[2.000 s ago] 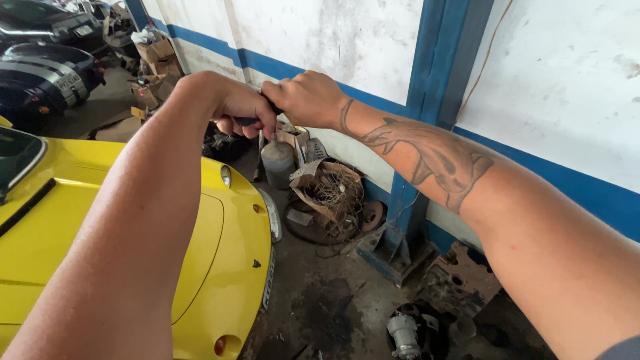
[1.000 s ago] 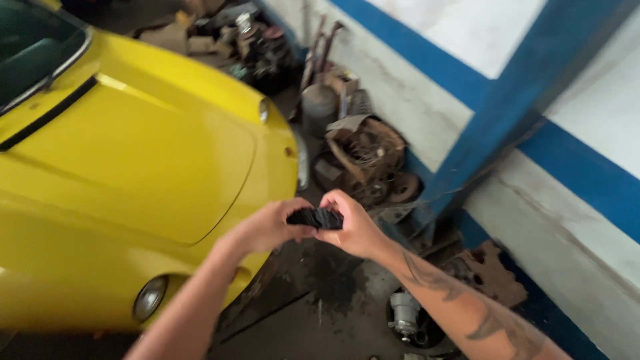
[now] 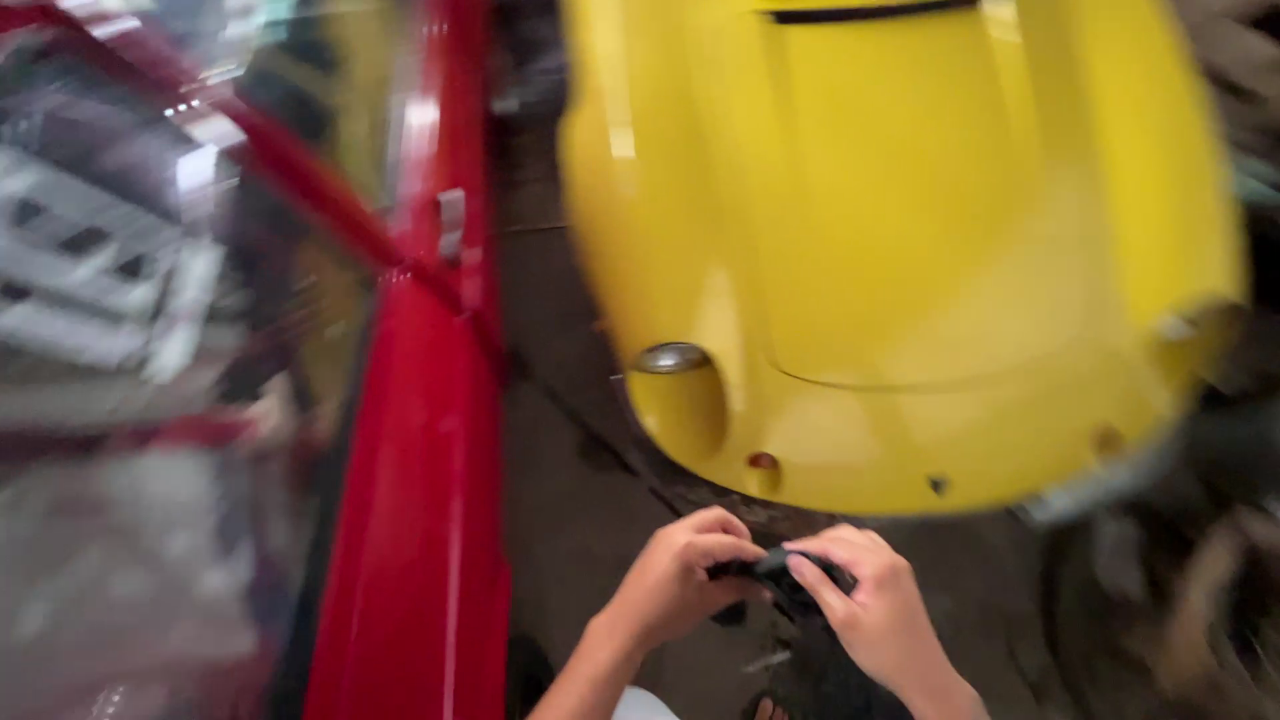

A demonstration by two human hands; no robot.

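Note:
A small black object (image 3: 785, 572), too blurred to name, is held between both hands at the lower middle of the head view. My left hand (image 3: 690, 562) has its fingers closed on the object's left end. On its right end, my right hand (image 3: 862, 590) grips with the thumb lying across the top. Both hands are low in front of my body, short of the front end of a yellow car (image 3: 900, 300). The parts of the object under my fingers are hidden.
A red car (image 3: 420, 470) with large glass windows (image 3: 110, 540) stands close on the left. Dark floor (image 3: 560, 500) lies between the two cars. Blurred clutter (image 3: 1210, 600) is at the lower right. Part of a foot shows at the bottom edge.
The view has swung left, so the red car now shows and the wall and blue post are out of sight. My arms, stretched out two seconds ago, are lower and nearer my body. Both hands still hold the object.

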